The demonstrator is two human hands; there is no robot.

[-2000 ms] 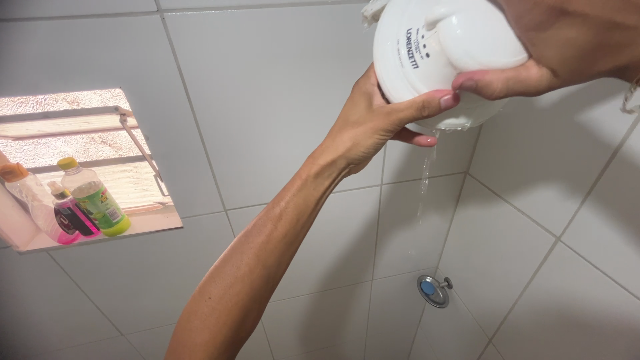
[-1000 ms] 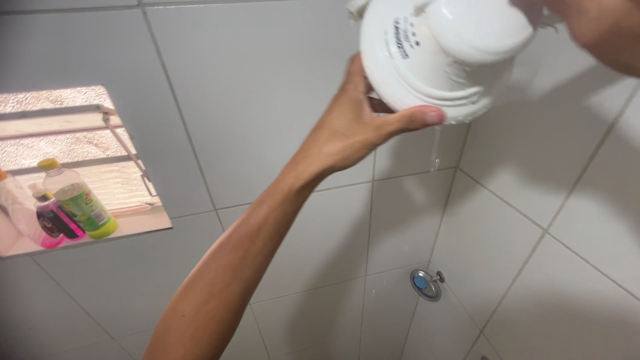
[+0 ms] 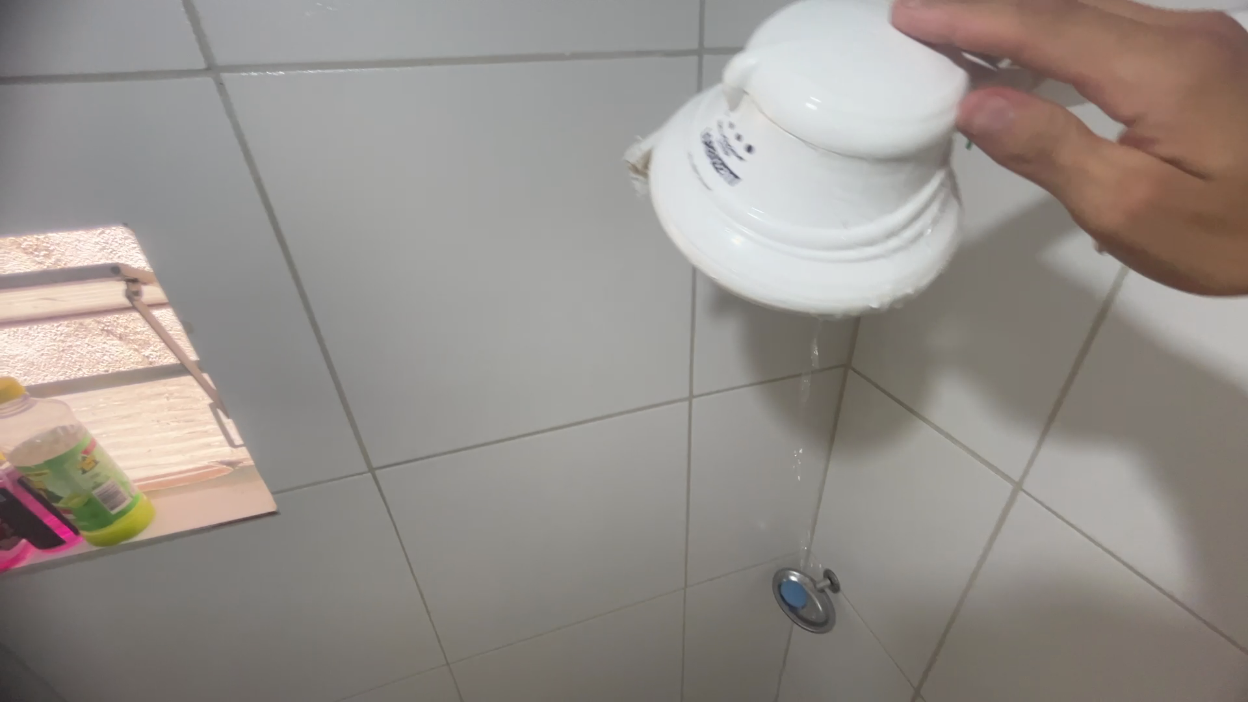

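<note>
A white plastic electric shower head [image 3: 829, 185], bearing dark lettering, hangs tilted at the upper right. Water trickles from its lower rim down past the wall corner. My right hand [image 3: 1121, 146] is at its upper right side, with a fingertip and the thumb against the rounded top cover; part of the hand is cut off by the frame edge. A frayed whitish bit sticks out at the shower head's left edge. My left hand is out of view.
Grey-white tiled walls meet in a corner behind the shower head. A round metal soap dish [image 3: 804, 600] with something blue is mounted low there. At left, a window ledge [image 3: 210, 507] holds a bottle with green liquid [image 3: 83, 478] and a pink-and-black bottle [image 3: 39, 507].
My left hand, earlier on the shower head's lower rim, has left the view. My right hand has come back onto the top cover's right side after being away from it one second ago.
</note>
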